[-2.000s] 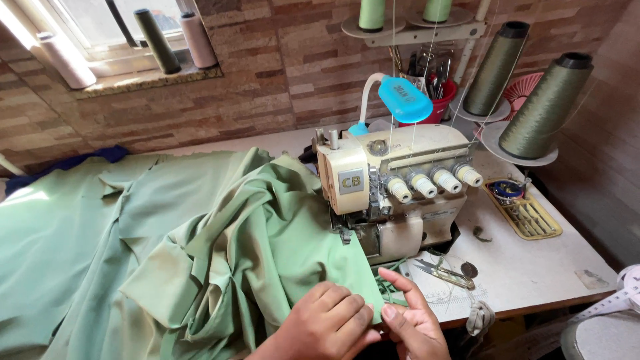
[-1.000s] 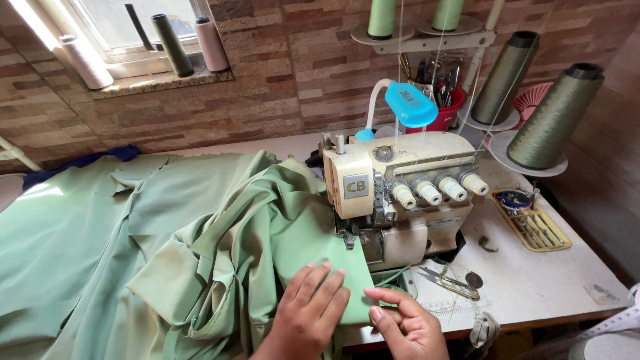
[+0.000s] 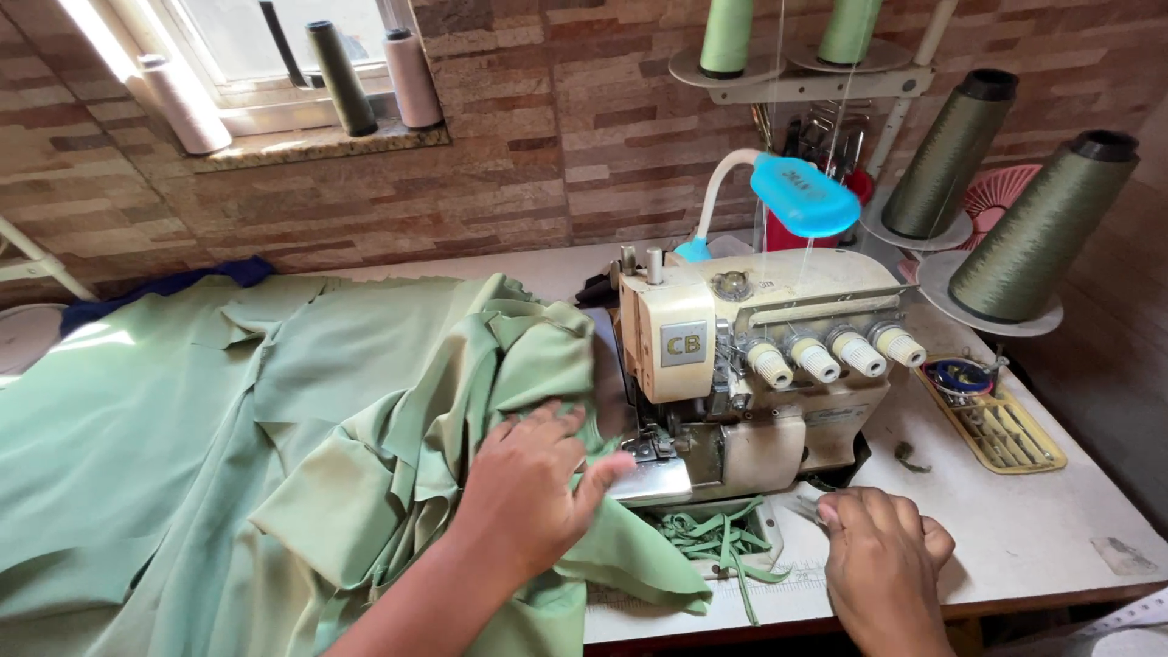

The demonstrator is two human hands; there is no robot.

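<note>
My left hand [image 3: 534, 488] lies on the bunched green fabric [image 3: 365, 484], just left of the presser foot [image 3: 652, 447] of a cream overlock sewing machine [image 3: 766, 338]. Its fingers are spread and slightly blurred; whether they pinch the cloth I cannot tell. On the white table right of the machine's base, my right hand [image 3: 885, 561] is closed around small metal thread snips [image 3: 808, 504], whose tips point left. Between the hands, curled green fabric trimmings [image 3: 721, 538] fill a tray below the machine's front. A flap of green cloth hangs over the table edge scale near them.
Olive thread cones [image 3: 1045, 228] stand on a rack behind the machine, at right. A blue lamp [image 3: 803, 196] arches over it. A yellow tray [image 3: 999, 424] of bobbins and small parts sits at right. Several thread cones [image 3: 342, 78] line the windowsill. The table's front edge [image 3: 1022, 598] runs below.
My left hand has moved up and left onto the bunched cloth. My right hand has let go of the fabric corner and taken hold of the snips. The cloth has shifted away from the presser foot.
</note>
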